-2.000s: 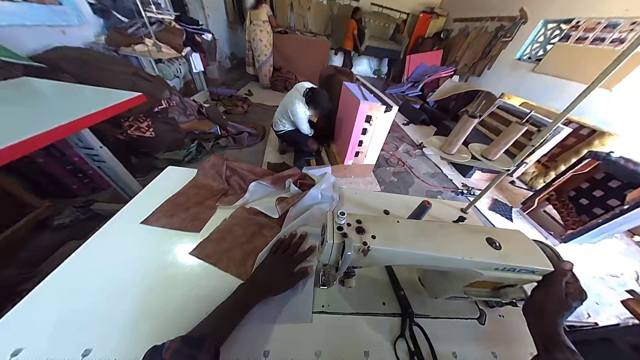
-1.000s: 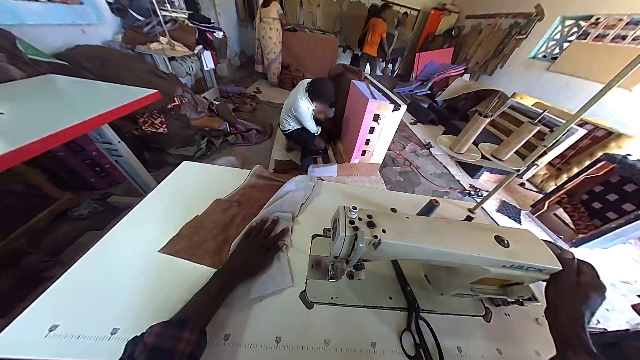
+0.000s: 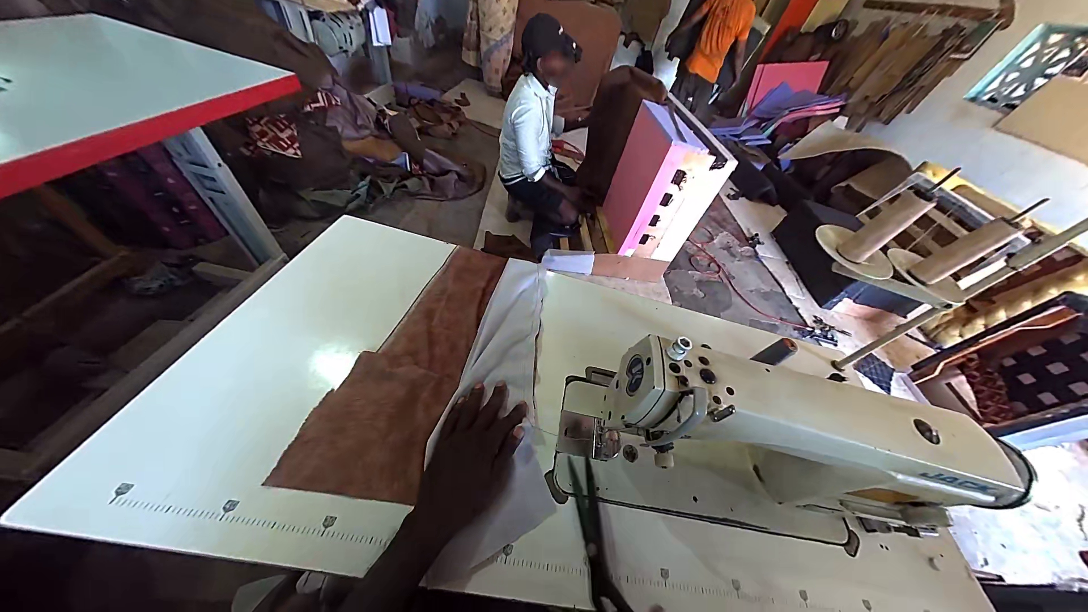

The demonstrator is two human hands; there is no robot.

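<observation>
My left hand (image 3: 478, 450) lies palm down on a white cloth (image 3: 501, 340), its fingers slightly apart, left of the sewing machine's needle area. Beside and partly under the white cloth is a brown fabric piece (image 3: 374, 416) on the white table. The cream industrial sewing machine (image 3: 765, 408) stands on the right. A thin thread seems to run from the cloth to the presser foot (image 3: 605, 442). Black-handled scissors (image 3: 589, 518), slightly blurred, point toward the needle plate; their handles are cut off by the bottom edge. My right hand is not clearly visible.
A red-edged table (image 3: 153, 110) stands at left. Beyond the machine table a person in a white shirt (image 3: 531, 127) crouches by a pink foam-covered frame (image 3: 650, 178). Thread cones (image 3: 884, 225) stand at right. Another person in orange (image 3: 718, 38) is behind.
My right hand has left the machine's handwheel. The scissors have shifted left, nearer the needle plate. The brown and white fabric, bunched at first, now lies flatter, left of the needle.
</observation>
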